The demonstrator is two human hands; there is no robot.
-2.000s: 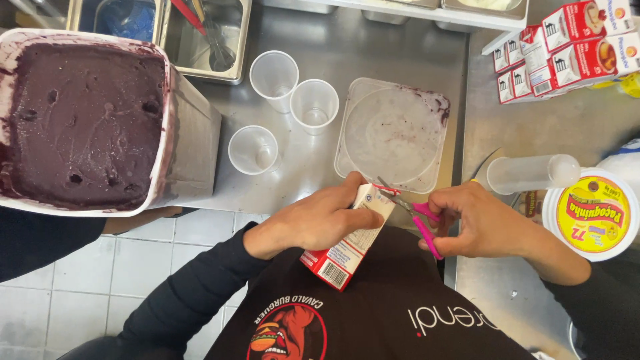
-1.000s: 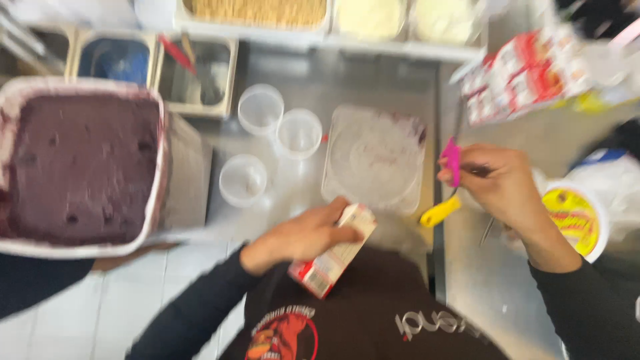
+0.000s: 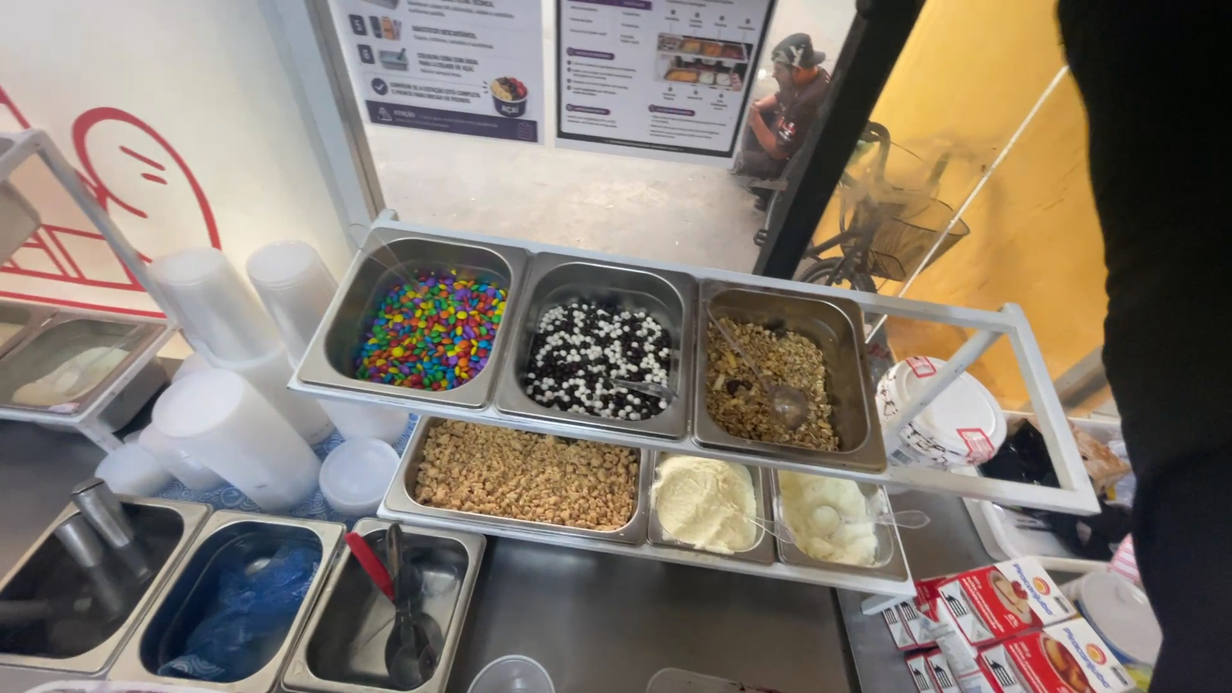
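Note:
Neither of my hands shows in the head view. A dark sleeve (image 3: 1145, 385) runs down the right edge, its hand out of frame. Ahead stands a two-level white metal rack holding steel pans of colourful coated candies (image 3: 433, 332), black and white candy balls (image 3: 602, 361) and granola (image 3: 770, 385) with a spoon in it. Below them are pans of chopped nuts or crumble (image 3: 529, 476) and two pale creams (image 3: 707, 505). The rim of a clear plastic cup (image 3: 510, 674) and the edge of a plastic lid or tray (image 3: 698, 681) show at the bottom.
Stacked plastic cups (image 3: 236, 438) stand left of the rack. Steel pans with a blue bag (image 3: 245, 606) and red-handled utensils (image 3: 371, 568) sit at lower left. Red and white cartons (image 3: 1006, 606) are at lower right. Beyond the window, a person (image 3: 789, 101) sits near a bicycle (image 3: 866, 226).
The view has swung up, taking the carton and both hands out of frame. Between the earlier frames, my right hand and the pink-handled scissors moved away from the carton in my left hand.

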